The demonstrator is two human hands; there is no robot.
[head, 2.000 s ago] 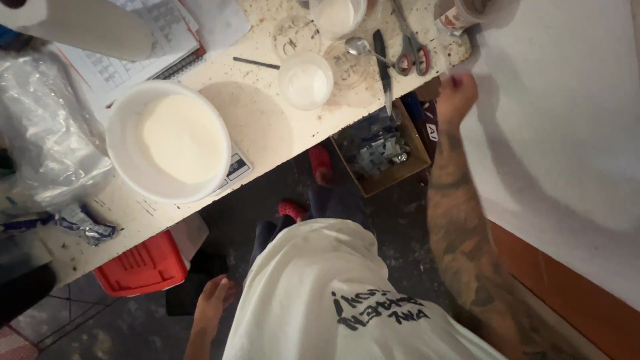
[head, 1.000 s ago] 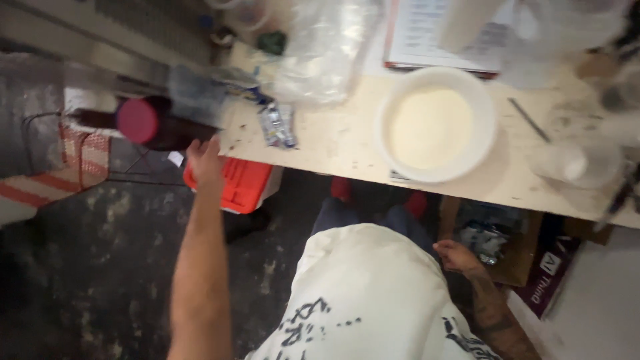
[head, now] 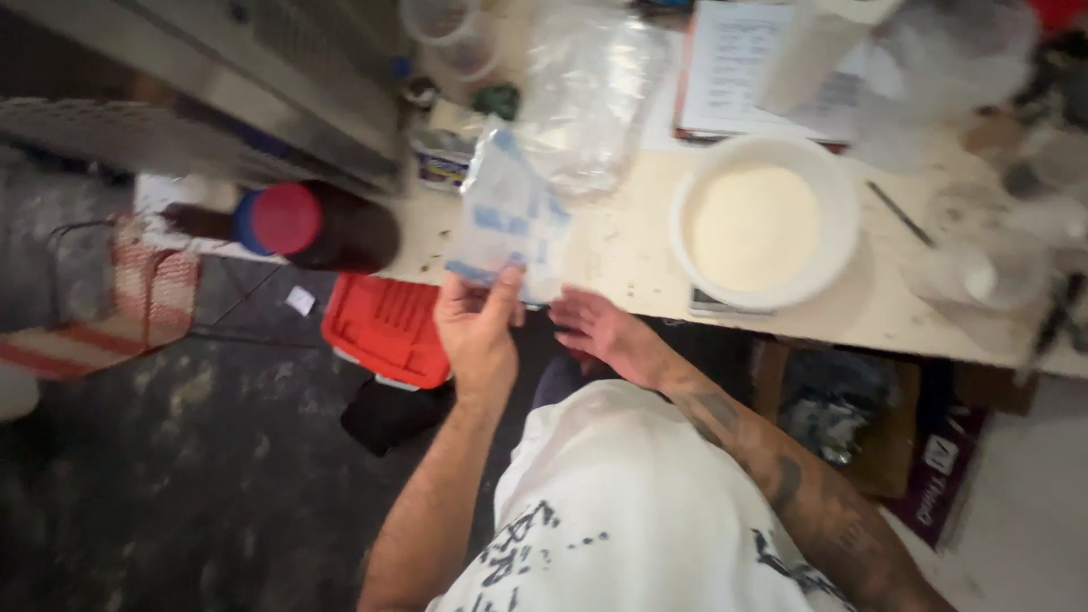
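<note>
My left hand [head: 482, 327] holds a white and blue plastic packet [head: 506, 212] by its lower edge, thumb on top, at the front edge of the table [head: 629, 246]. Just right of the packet is my right hand [head: 599, 331], fingers spread and nothing seen in it. Further right, a white round bowl [head: 850, 223] with pale cream-coloured contents sits on a flat device, probably a scale [head: 731, 303], of which only the front edge shows. Behind the packet lie clear plastic bags [head: 586, 93].
A dark container with a red lid [head: 287, 218] stands at the left. Below the table are a red-lidded bin [head: 387, 327] and an open cardboard box [head: 897, 425]. Behind the bowl lies a clipboard with papers [head: 739, 68]; plastic cups [head: 977, 276] and a dark thin stick [head: 901, 214] are at the right.
The view has swung left since the oldest frame. My left hand, seen near the red-lidded bin one second ago, now holds the packet. My right hand has come up beside it.
</note>
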